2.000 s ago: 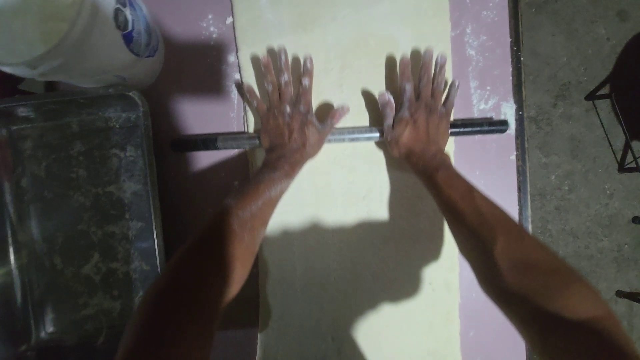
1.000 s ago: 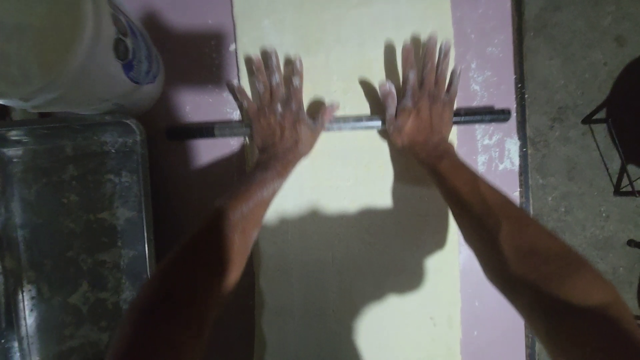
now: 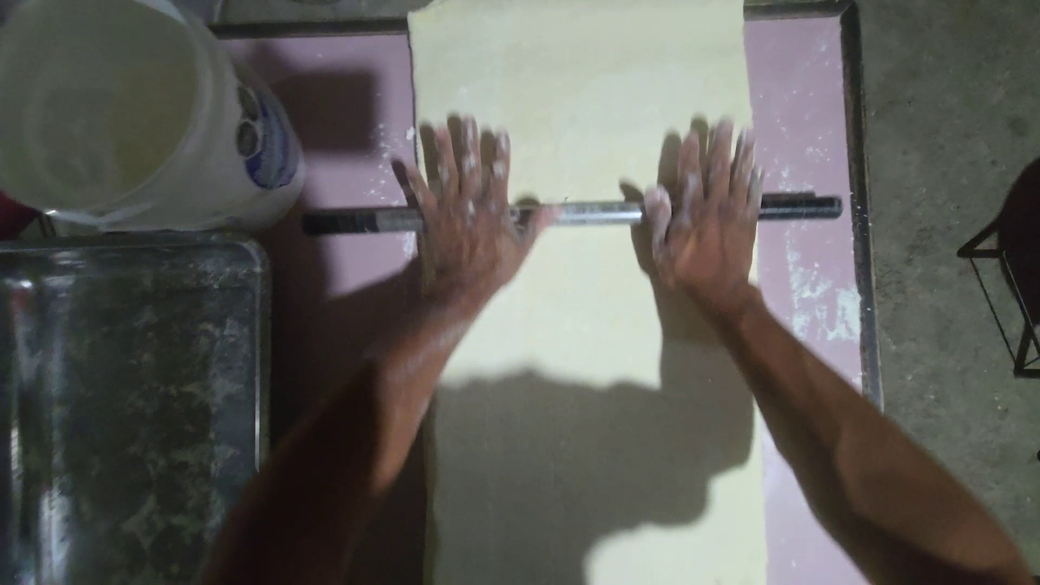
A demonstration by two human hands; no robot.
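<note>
A long sheet of pale dough (image 3: 569,325) runs down the middle of the pink tabletop. Across it lies a metal rod (image 3: 601,213) with dark ends, which stick out past both edges of the dough. My left hand (image 3: 475,215) rests palm down on the rod near the sheet's left edge, fingers spread. Near the right edge my right hand (image 3: 707,211) presses on the same rod, flat, with its fingers apart. White powder coats the fingers of both hands. Neither hand wraps around the rod, and the palms are hidden.
A white plastic bucket (image 3: 219,162) stands at the upper left. Below it is a metal tray (image 3: 262,349) with a raised rim. The pink tabletop (image 3: 800,130) bears white powder and ends in a dark edge. A dark metal-framed stool (image 3: 1020,260) stands on the concrete floor at the right.
The view has shifted, so the table's far edge now shows. Both hands stay spread on the rod; whether they have moved along the dough is unclear.
</note>
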